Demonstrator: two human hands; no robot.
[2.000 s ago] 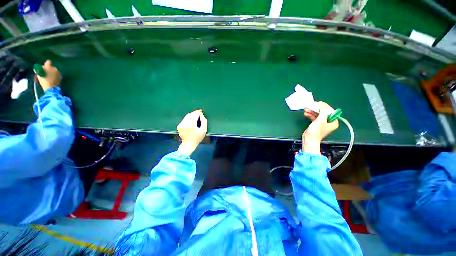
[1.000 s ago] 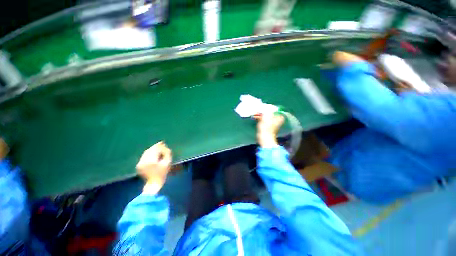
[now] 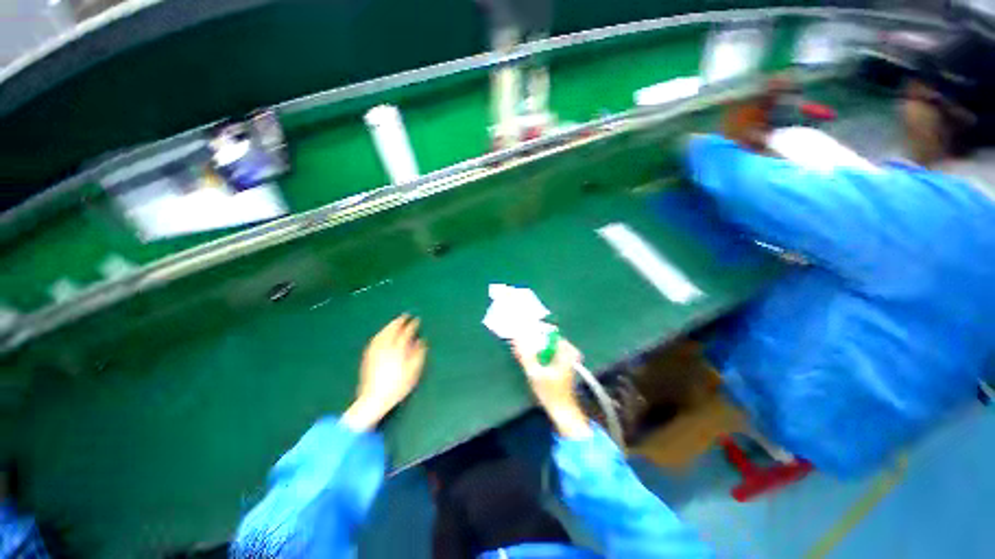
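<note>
My left hand (image 3: pixel 391 368) is over the green belt (image 3: pixel 251 404), with its fingers pointing away from me; blur hides whether a small part is between the fingertips. My right hand (image 3: pixel 554 377) is closed around a dispensing syringe, whose green cap (image 3: pixel 549 348) shows at the hand; the barrel is mostly hidden. A pale air hose (image 3: pixel 600 402) trails from it. White wiping paper (image 3: pixel 515 311) shows just beyond my right fingers. Small black round parts sit spaced along the belt, one at left (image 3: pixel 282 290) and one in the middle (image 3: pixel 439 249).
A striped strip (image 3: pixel 651 263) lies on the belt at right. A neighbour in a blue smock (image 3: pixel 840 284) leans over the belt's right end. A metal-edged rail (image 3: pixel 360 205) runs behind, with papers (image 3: pixel 207 207) on the green shelf. A cardboard box (image 3: pixel 682 409) is below the belt edge.
The view has swung right and tilted. My left hand has reached forward over the belt and its fingers have extended. My right hand, with syringe and paper, is nearer my left.
</note>
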